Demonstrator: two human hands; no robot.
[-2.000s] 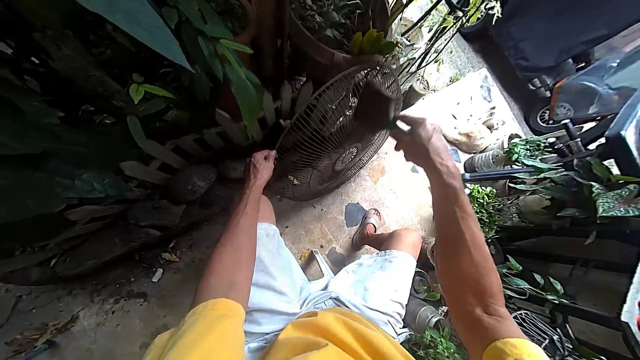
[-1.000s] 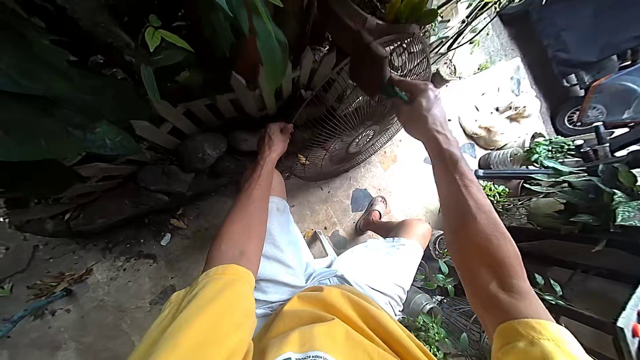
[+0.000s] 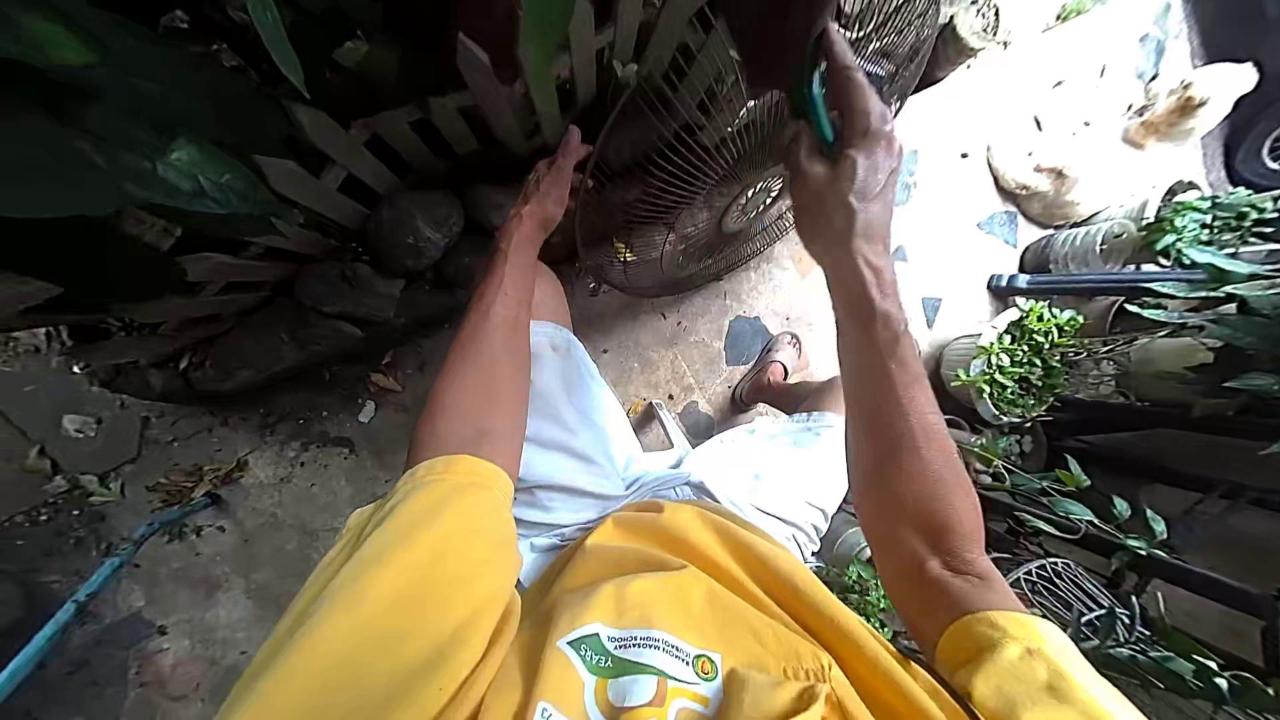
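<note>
A round wire fan guard (image 3: 690,200) stands tilted on the paved ground in front of me. At its left edge is my left hand (image 3: 552,185), fingers extended against the rim; whether they grip it is not clear. My right hand (image 3: 850,165) is closed around the green handle (image 3: 820,108) of a brush or similar tool. The tool's dark head (image 3: 775,45) lies over the upper part of the guard, and its exact shape is lost in shadow.
A low wooden picket fence (image 3: 345,150) and dark stones (image 3: 415,230) line the planted bed at left. Potted plants (image 3: 1020,360) stand at right, near an animal with pale and tan fur (image 3: 1050,160). A blue hose (image 3: 100,575) lies lower left.
The view has come closer to the guard. My right hand with the tool has moved over the guard, and my left hand's fingers have straightened at its rim.
</note>
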